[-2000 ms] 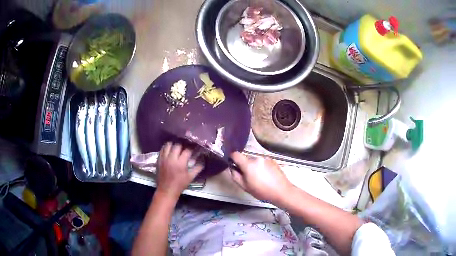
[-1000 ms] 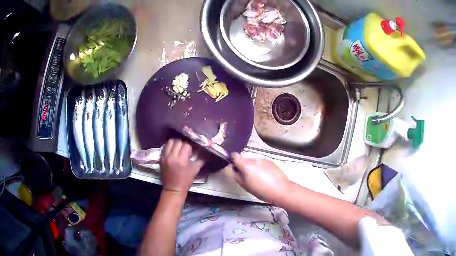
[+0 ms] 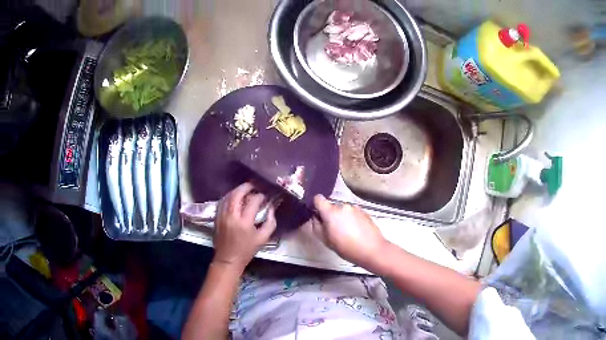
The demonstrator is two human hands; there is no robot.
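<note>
The round dark purple chopping board (image 3: 219, 156) lies at the counter edge. My left hand (image 3: 242, 219) holds down a pink-white strip of raw pork (image 3: 199, 212), whose left end sticks out over the board's edge. My right hand (image 3: 349, 232) grips the cleaver's short handle. The cleaver (image 3: 276, 184) is seen nearly edge-on as a thin dark line, beside my left fingertips; whether it touches the pork is hidden. Small cut pork pieces (image 3: 292, 181) lie just beyond the blade. Chopped garlic (image 3: 244, 118) and yellow sliced ginger (image 3: 287, 123) sit on the board's far side.
An inner metal bowl (image 3: 319, 70) with cut pork sits in an outer metal basin (image 3: 282, 76). A fish tray (image 3: 174, 232) and bowl of green vegetable (image 3: 143, 73) are left. The sink (image 3: 405, 166), yellow detergent jug (image 3: 498, 66), pump bottle (image 3: 508, 176) and plastic bag (image 3: 551, 265) are right.
The cut pork beyond the blade now forms a smaller, more compact cluster. My left fingers have opened slightly and show more pork beneath them. The view has shifted slightly.
</note>
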